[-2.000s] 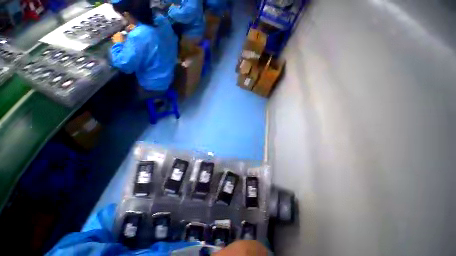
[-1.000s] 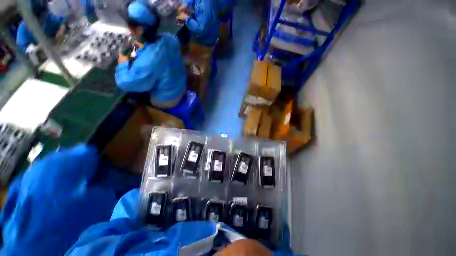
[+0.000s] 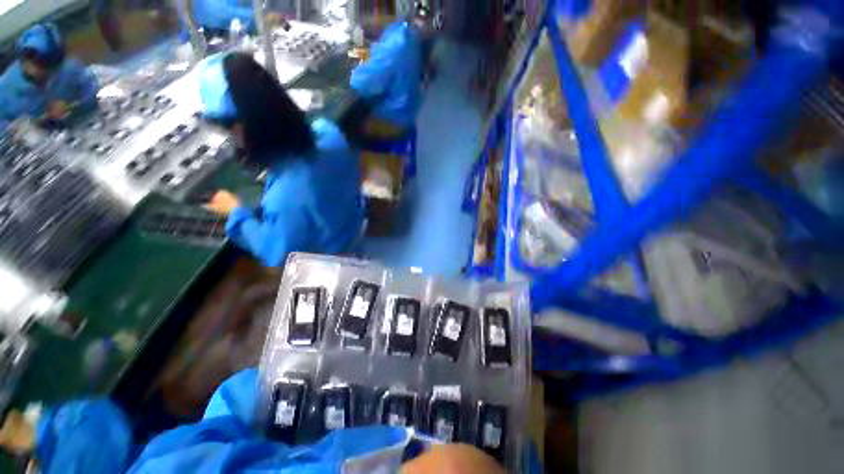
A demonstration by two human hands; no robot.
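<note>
A clear blister tray (image 3: 359, 365) is close in front of my chest at the lower centre. It holds black units (image 3: 403, 326) with white labels, in two rows. The tray looks roughly level, and its near edge is covered by my blue sleeve and clothing (image 3: 278, 452). A rounded skin-coloured shape shows at the bottom edge, and I cannot tell what part of the body it is. Neither my left hand nor my right hand can be made out; the tray, clothing and picture edge hide them.
On the left is a green bench (image 3: 139, 278) with trays of units. A worker in blue (image 3: 315, 199) sits there, with others beyond. A hand and blue sleeve (image 3: 83, 437) show at lower left. A blue metal rack (image 3: 639, 236) with boxes stands close on the right. A blue aisle (image 3: 440, 185) runs ahead.
The seated worker and the bench are nearer, and the blue rack now fills the right side. The cardboard boxes by the rack have left view. The tray stays in front of me.
</note>
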